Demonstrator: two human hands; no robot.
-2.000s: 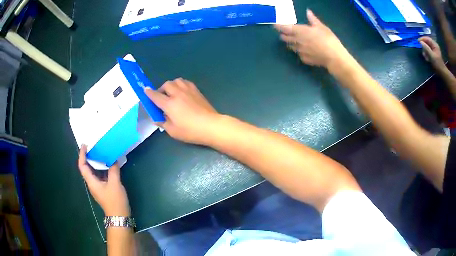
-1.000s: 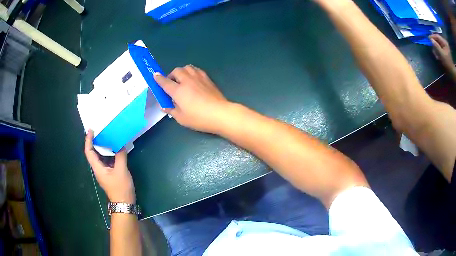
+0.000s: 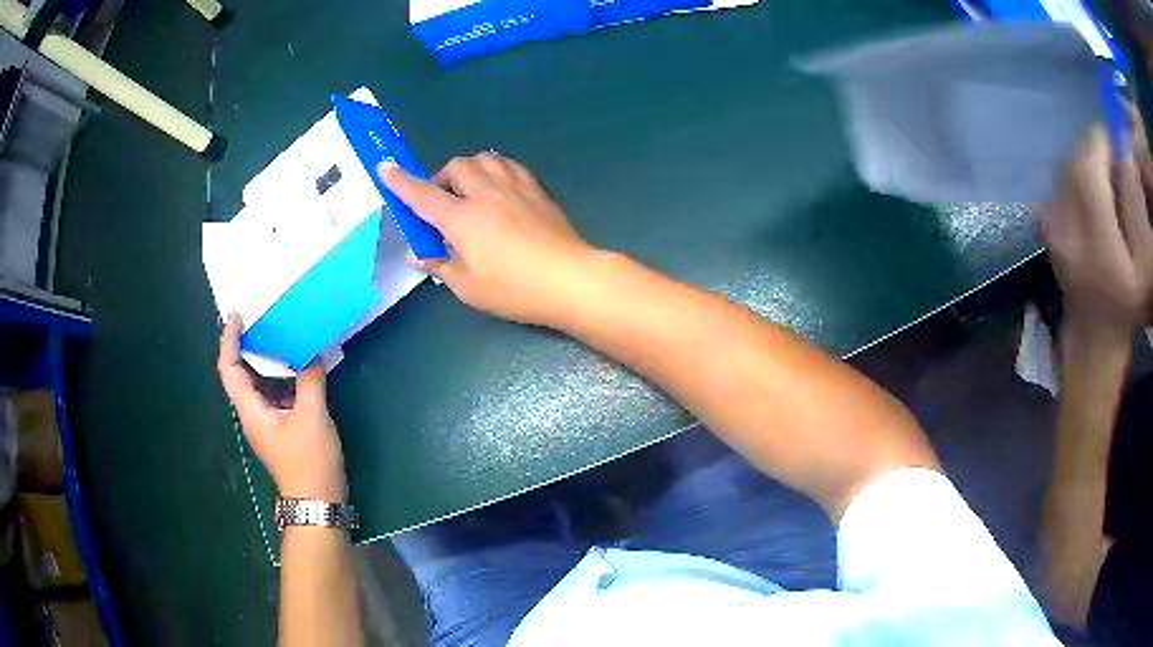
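A blue and white folding carton point(image 3: 288, 225) lies at a slant on the dark green bench, left of the middle, with flaps standing out at its ends and a small dark picture on its white face. My left hand point(image 3: 281, 411) grips its near end between thumb and fingers. My right hand point(image 3: 500, 234) holds the dark blue flap at its far right edge, thumb on the flap. The inside of the carton is mostly hidden.
Blue-fronted cartons point(image 3: 518, 28) stand in a row at the far side. A neighbour's hand point(image 3: 1098, 234) at the right holds a blurred whitish sheet point(image 3: 967, 114) near blue and white flat cartons. A cream shelf leg point(image 3: 133, 95) stands at the far left.
My hands keep the same grip on the carton. The neighbour's arm has drawn back from the far row to the right, where a blurred sheet now shows. The view has shifted slightly.
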